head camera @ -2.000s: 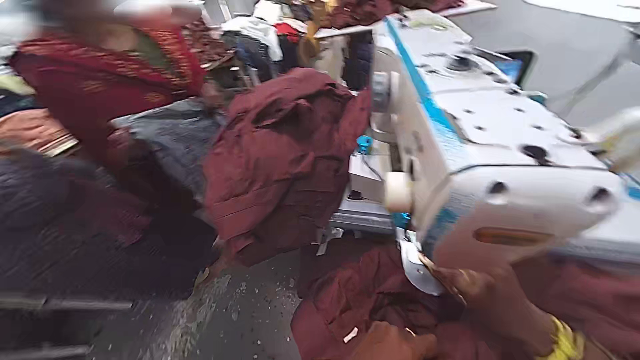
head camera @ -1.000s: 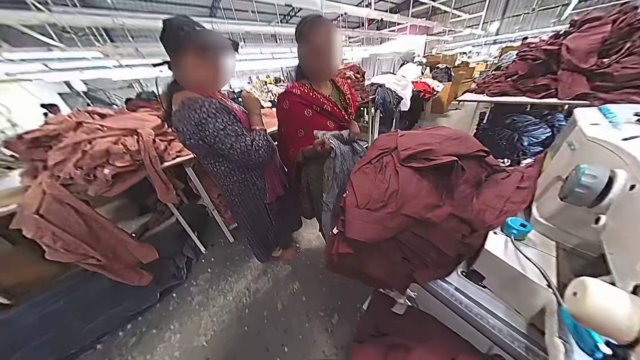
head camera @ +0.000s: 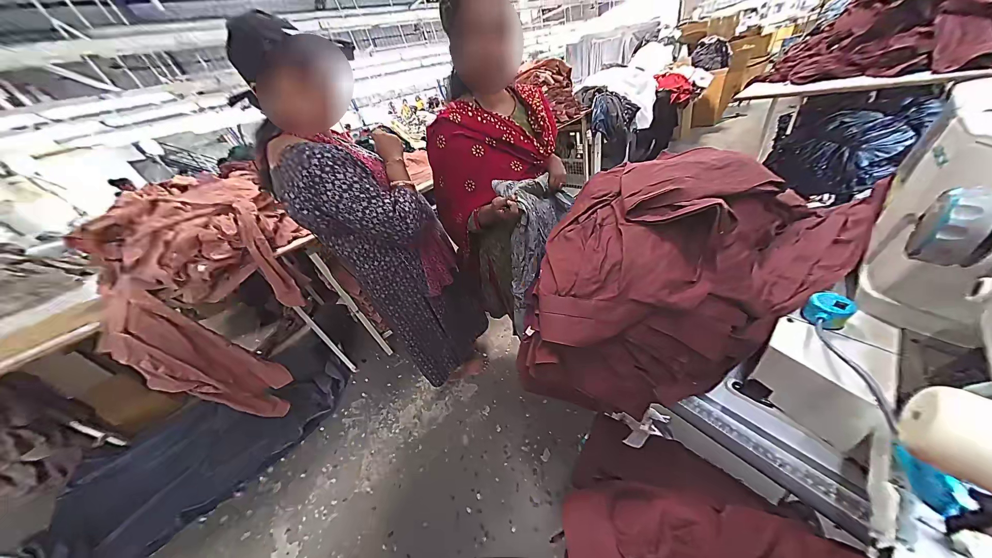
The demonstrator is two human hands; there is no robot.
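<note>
Neither my left hand nor my right hand shows at this moment. At the right edge stands part of a white industrial sewing machine (head camera: 914, 256), with a pale cylindrical knob and a blue-capped fitting (head camera: 829, 308) with a cable. A big heap of maroon garments (head camera: 659, 271) lies beside the machine and hangs over the table's side. Below it, more maroon cloth (head camera: 682, 523) spreads at the lower right, and a white fabric scrap (head camera: 645, 425) hangs between the two.
Two people stand beyond the heap, one in a dark patterned dress (head camera: 356, 209), the other holding grey cloth (head camera: 535, 225). Rust-coloured garments (head camera: 186, 240) cover a table at left, above dark cloth (head camera: 209, 457) on the floor. Another table (head camera: 860, 84) bears maroon garments.
The view has swung up and left from the machine. Both hands, seen at the maroon cloth near the machine two seconds ago, have left the view.
</note>
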